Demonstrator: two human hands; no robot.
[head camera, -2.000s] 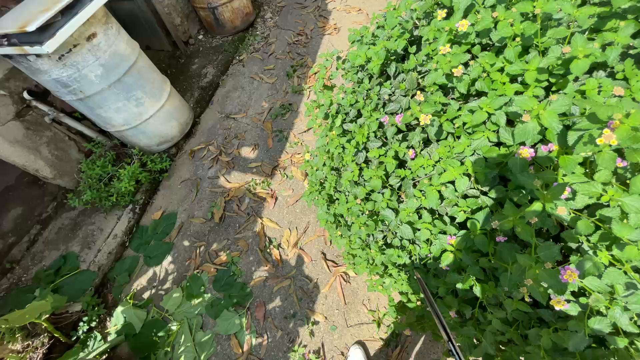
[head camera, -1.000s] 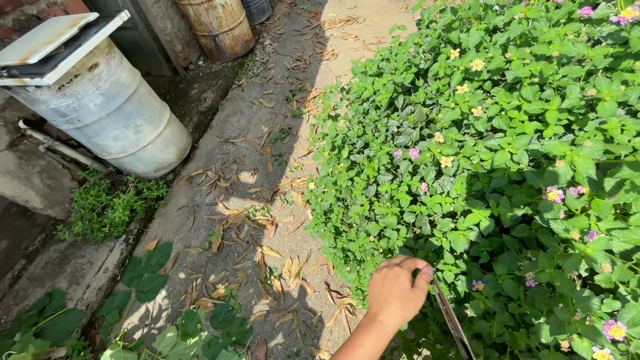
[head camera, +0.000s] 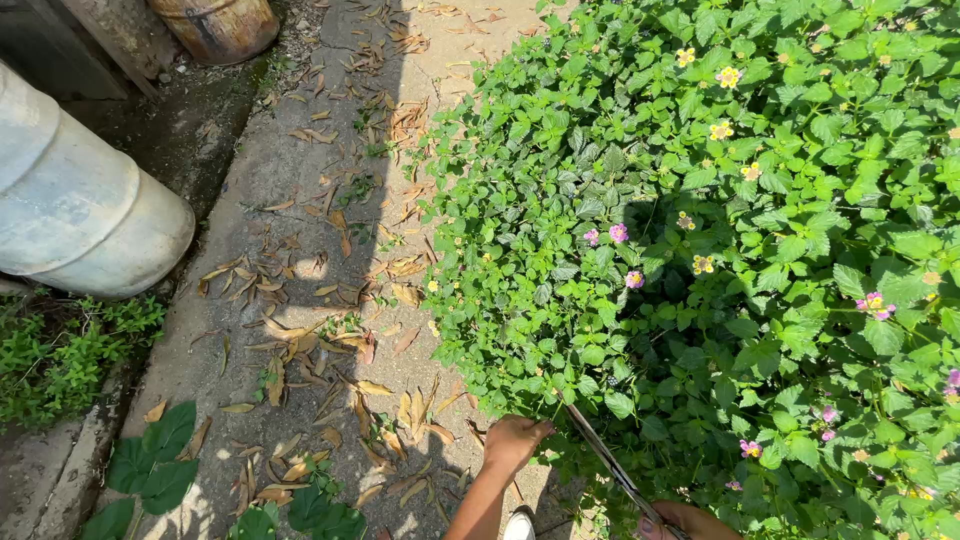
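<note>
My left hand (head camera: 516, 442) is at the lower edge of the flowering lantana bush (head camera: 555, 300), its fingers closed around leafy stems. Just right of it a long, narrow metal blade (head camera: 611, 461) points up and left into the leaves, its tip close to my left fingers. At the bottom edge my right hand (head camera: 679, 519) grips the near end of this tool; the rest of that hand is cut off by the frame. Whether the tool has one blade or two cannot be told. Pink and yellow flowers dot the bush.
A concrete path (head camera: 300, 255) strewn with dry leaves runs along the left of the bush. A pale ribbed drum (head camera: 82, 195) and a rusty barrel (head camera: 217, 26) stand beyond its curb. Broad-leaved plants (head camera: 161, 457) grow at the lower left. A white shoe (head camera: 519, 526) shows below.
My left hand, out of view two seconds ago, has come in and moved from beside the blade to the stems at the bush's lower edge. My right hand has come into view.
</note>
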